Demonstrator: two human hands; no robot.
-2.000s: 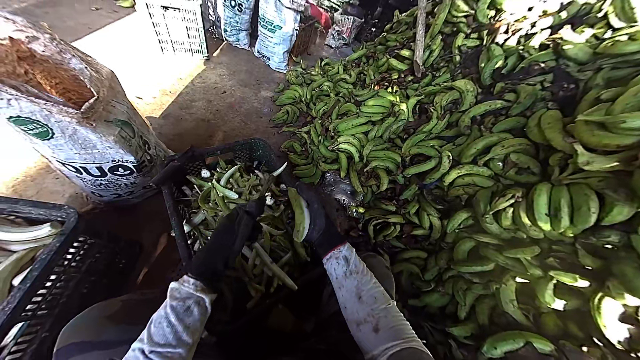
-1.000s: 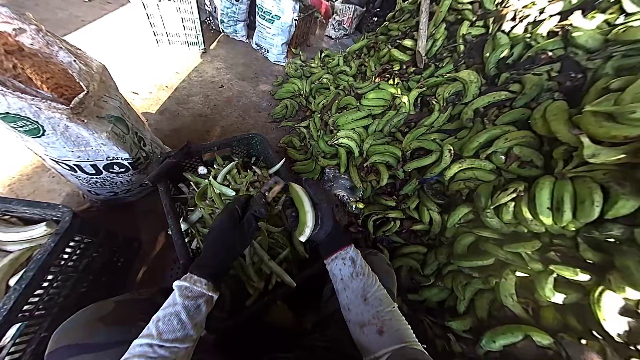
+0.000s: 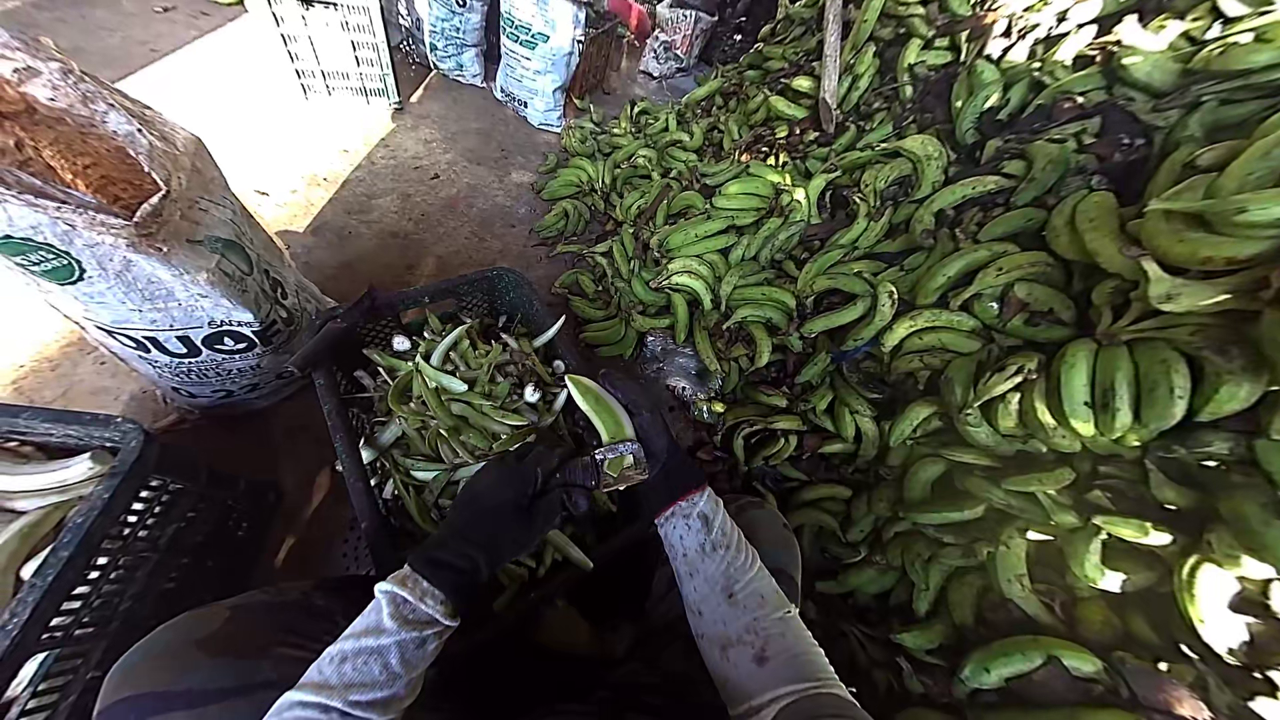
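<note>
A black glove covers my left hand [image 3: 500,510], closed on the dark handle of a small metal-framed peeling tool [image 3: 618,464]. The tool's head lies across the lower part of a partly peeled green plantain [image 3: 600,408]. My right hand [image 3: 655,440], also in a black glove, holds that plantain from its right side, with its fingers partly hidden. Below and left of both hands is a black plastic crate [image 3: 345,455] with strips of green peel [image 3: 450,410] in it.
Green plantains [image 3: 740,205] lie heaped all along the right. Another black crate [image 3: 70,590] with pale peeled plantains [image 3: 45,485] stands at the lower left. Behind it is a large printed sack [image 3: 200,300]. A pale crate [image 3: 330,50] and sacks [image 3: 540,60] stand farther back; a wooden stick [image 3: 830,65] rises from the heap.
The tool's head, not clearly seen in the earlier frames, now shows across the plantain. My left hand has moved slightly toward the plantain; my right hand still holds it.
</note>
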